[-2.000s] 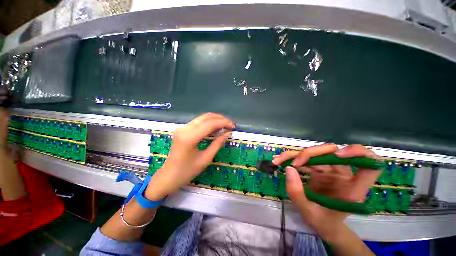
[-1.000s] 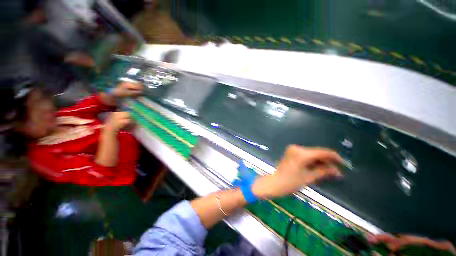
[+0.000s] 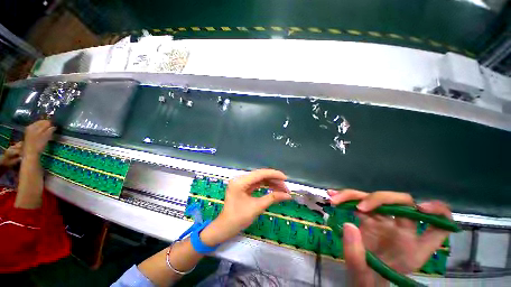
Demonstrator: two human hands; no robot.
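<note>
My left hand (image 3: 249,202), with a blue strap (image 3: 200,235) on the wrist, is over the left part of the near green circuit board panel (image 3: 280,228). Its thumb and index finger curl toward each other; whether a tiny part is between them cannot be told. My right hand (image 3: 386,230) holds green-handled pliers or cutters (image 3: 398,211). The dark metal jaws point left, close to my left fingertips, above the panel. My right hand hides part of the panel. Loose silvery leaded parts (image 3: 340,144) lie on the dark green mat behind.
A second panel (image 3: 89,168) sits farther left on the conveyor rails (image 3: 162,208). A neighbour in red (image 3: 33,230) reaches from the left. A greyish plastic bag or tray (image 3: 101,106) and a glittering pile (image 3: 59,96) lie far left. White bags (image 3: 137,57) rest on the far ledge.
The view swung left and came back. My left hand reached over the mat one second ago and is now back over the panel, near the plier jaws. The pliers stayed in my right hand.
</note>
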